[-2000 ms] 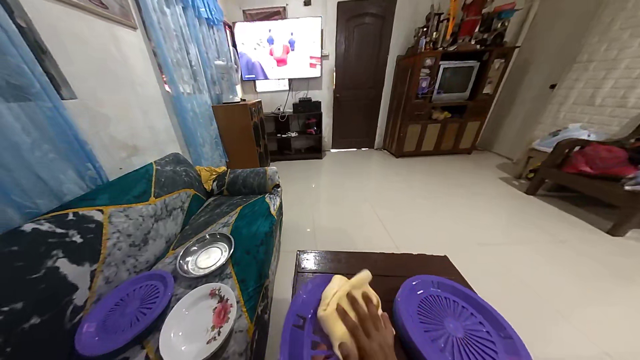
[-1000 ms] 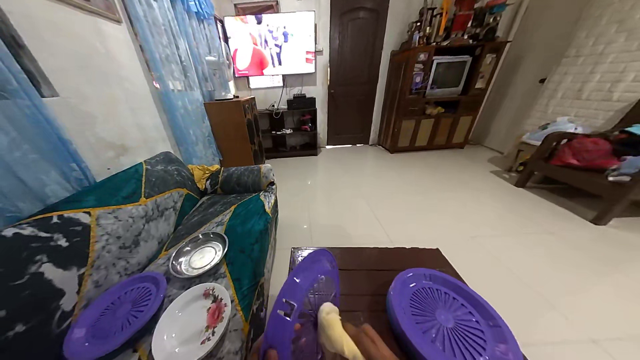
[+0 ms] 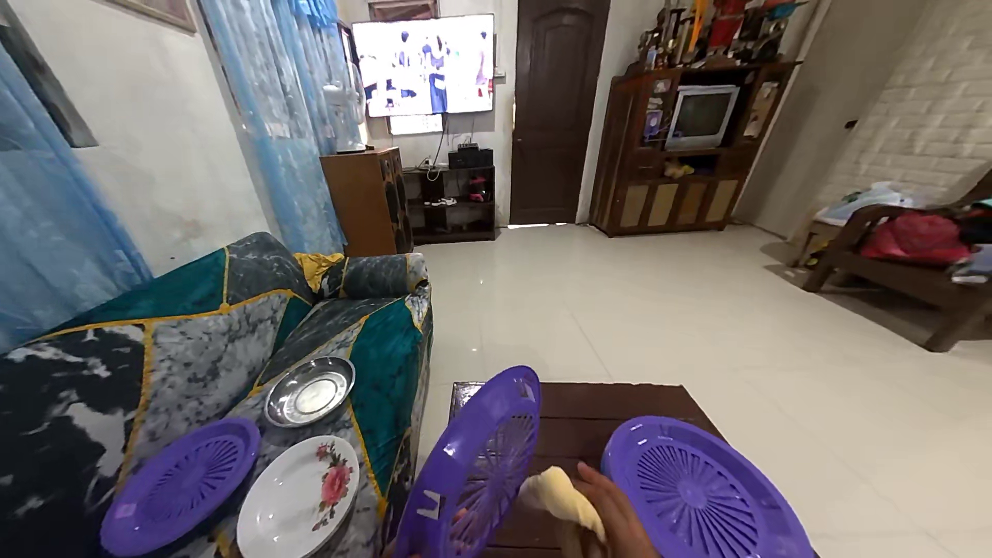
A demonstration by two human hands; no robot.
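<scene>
My left hand (image 3: 459,521), mostly hidden behind a purple slotted plastic plate (image 3: 508,457), holds it tilted up on edge above a dark brown wooden table (image 3: 643,399). Bunched in my right hand (image 3: 616,515) is a pale yellow cloth (image 3: 562,496), close to the face of that plate. Just right of my right hand, another purple plastic plate (image 3: 697,496) lies on the table. To the left, on the sofa, rest a purple slotted plate (image 3: 182,484), a white plate with a rose print (image 3: 298,496) and a shiny metal plate (image 3: 310,391).
The patterned sofa (image 3: 387,372) runs along the left side. Beyond the table stretches a tiled floor (image 3: 589,310). A wooden bench (image 3: 891,271) with a red cloth bundle (image 3: 914,236) stands at the right. A speaker cabinet (image 3: 360,201), shelves and a wooden cabinet (image 3: 620,170) line the far wall.
Two seconds ago the plate lay flatter on the table with the yellow cloth over it; it is now raised on edge. The cloth has moved to its right side.
</scene>
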